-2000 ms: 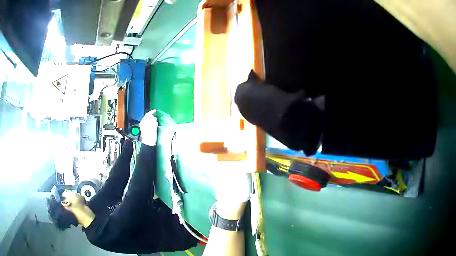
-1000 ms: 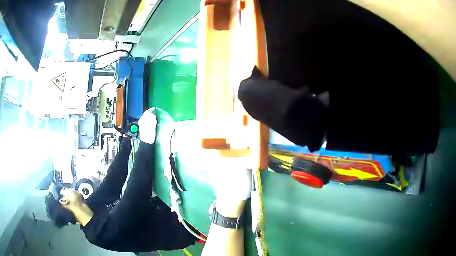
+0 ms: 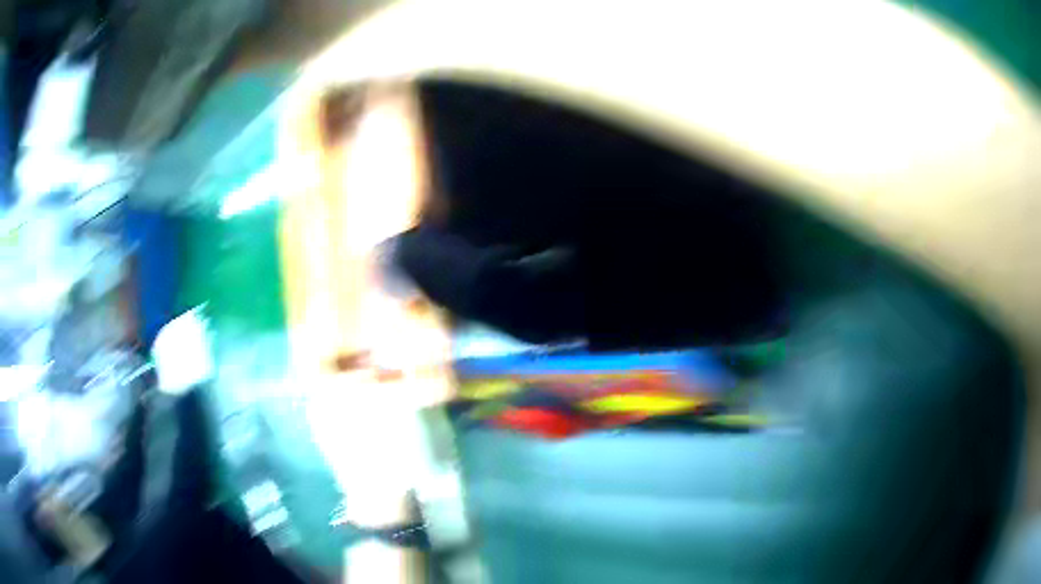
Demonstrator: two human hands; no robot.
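The view is strongly blurred. The orange-brown fixture (image 3: 308, 240) stands upright in the picture, left of the black cloth (image 3: 639, 228), with a black padded lump (image 3: 468, 274) beside its slot. My left hand (image 3: 371, 456), pale and overexposed, is at the fixture's lower end with a dark wristband below; its fingers and anything in them cannot be made out. My right forearm (image 3: 708, 80) arches across the top towards the fixture's upper end; the hand itself cannot be made out in the glare.
Below the cloth is the red-yellow front panel (image 3: 651, 402) with a red round button (image 3: 542, 421). The green surface (image 3: 708, 502) lies below it. At the left are blurred machines and another person's white-gloved hand (image 3: 183, 351) and dark sleeve.
The view has shifted and blurred, so the fixture and panel sit further left. My right forearm now reaches across the top to the fixture's upper end. My left hand stays at its lower end.
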